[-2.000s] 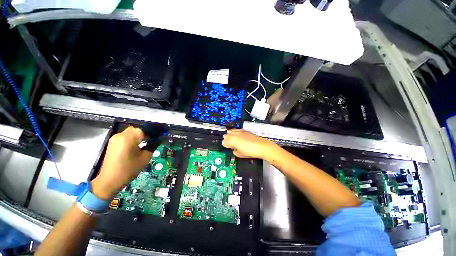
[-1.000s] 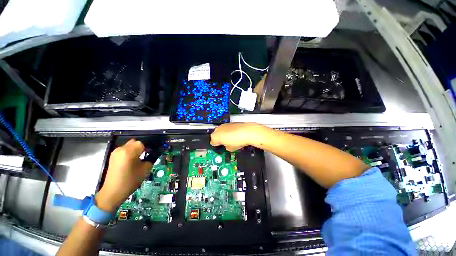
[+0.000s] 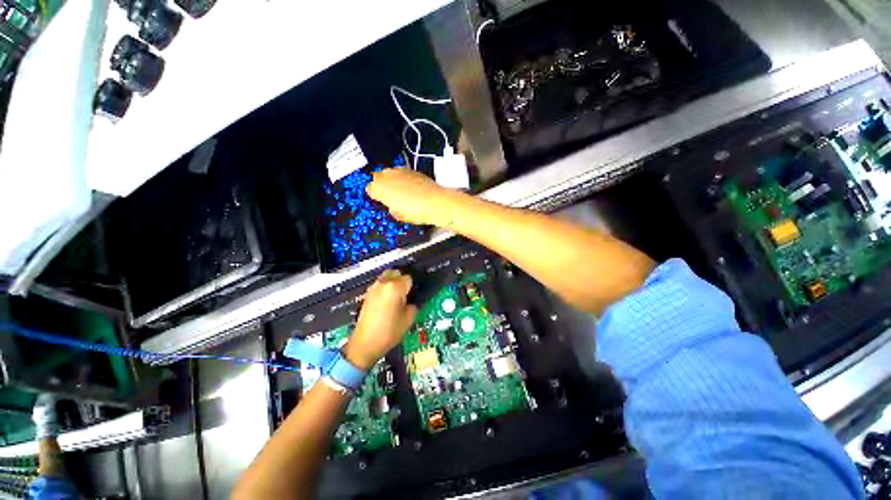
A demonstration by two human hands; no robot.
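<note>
Two green circuit boards lie side by side in a black carrier (image 3: 488, 459); the right board (image 3: 464, 376) shows more fully, the left board (image 3: 366, 425) is partly behind my left arm. My left hand (image 3: 386, 312), with a light blue wrist strap (image 3: 342, 371), is over the upper edge of the boards, fingers curled; what it holds, if anything, is hidden. My right hand (image 3: 403, 195) is at the upper right of the bin of small blue components (image 3: 361, 229), fingertips down among them; whether it grips one cannot be told.
A white plug adapter (image 3: 451, 170) with cable is just right of my right hand. A black tray of small leaded parts (image 3: 586, 73) lies beyond the silver rail (image 3: 547, 186). Another carrier with a board (image 3: 796, 244) is at right. Black cylinders (image 3: 137, 63) stand on white foam. A coworker's gloved hand (image 3: 45, 415) shows far left.
My right hand has moved from the carrier's top edge into the blue component bin. The view has turned and shifted, bringing the right-hand board and the black cylinders into sight. My left hand stays near the boards.
</note>
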